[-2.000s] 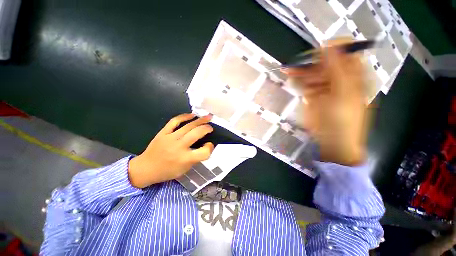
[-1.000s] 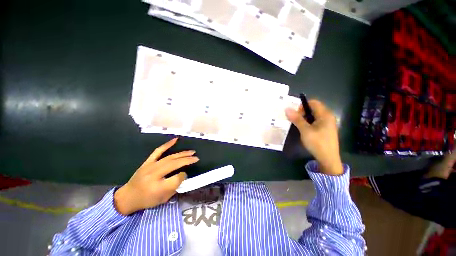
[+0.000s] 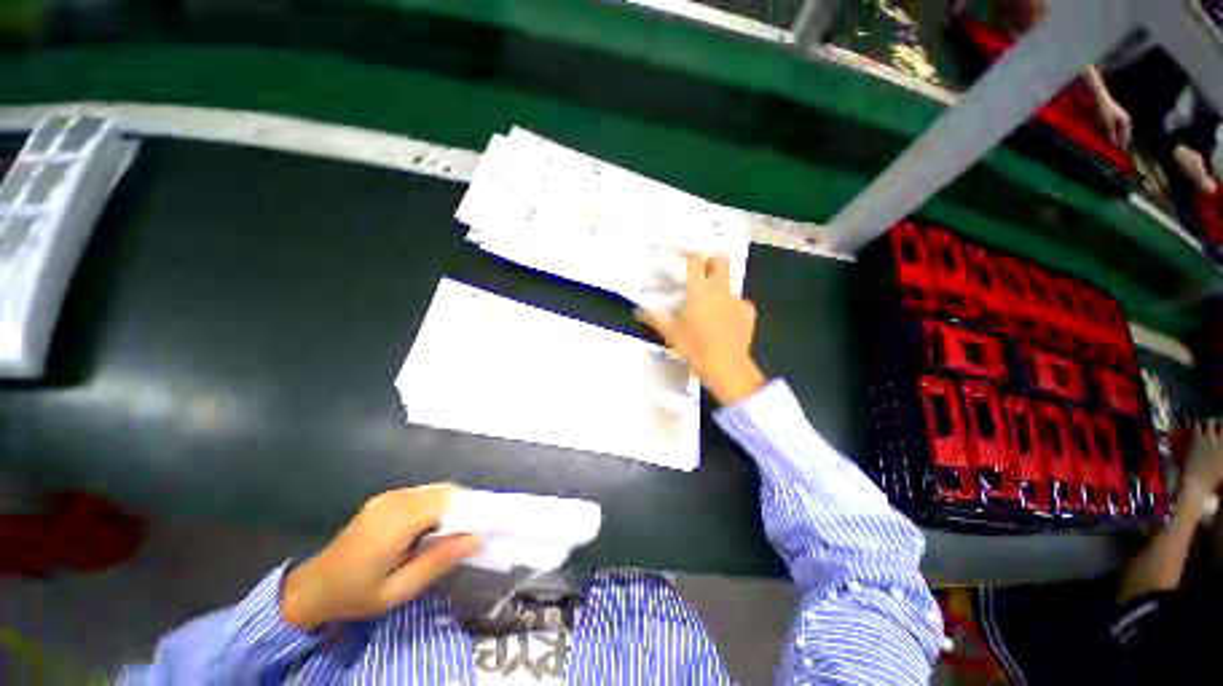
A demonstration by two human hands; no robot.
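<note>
The white die-cut part sheet (image 3: 537, 369) lies flat on the dark green bench in front of me, its marks washed out by glare. A stack of part sheets (image 3: 577, 208) lies just beyond it, its sheets slightly fanned. My right hand (image 3: 711, 322) is at the stack's near right corner, with fingers on the top sheet; whether it grips the sheet cannot be told, and no tweezers can be made out. My left hand (image 3: 389, 556) holds a folded white release liner sheet (image 3: 523, 523) between thumb and fingers, near the bench's front edge.
A thick whitish bundle with grey blocks (image 3: 47, 215) lies far left. Black blister trays with red parts (image 3: 1006, 389) stand on the right. A pale metal rail (image 3: 309, 134) runs behind the work, and a grey post (image 3: 993, 121) slants up at right. Other people's arms show far right.
The view has tilted up and shows more of the bench. My right hand has moved from the near sheet's right end to the far stack. The black tweezers seen in it are no longer visible.
</note>
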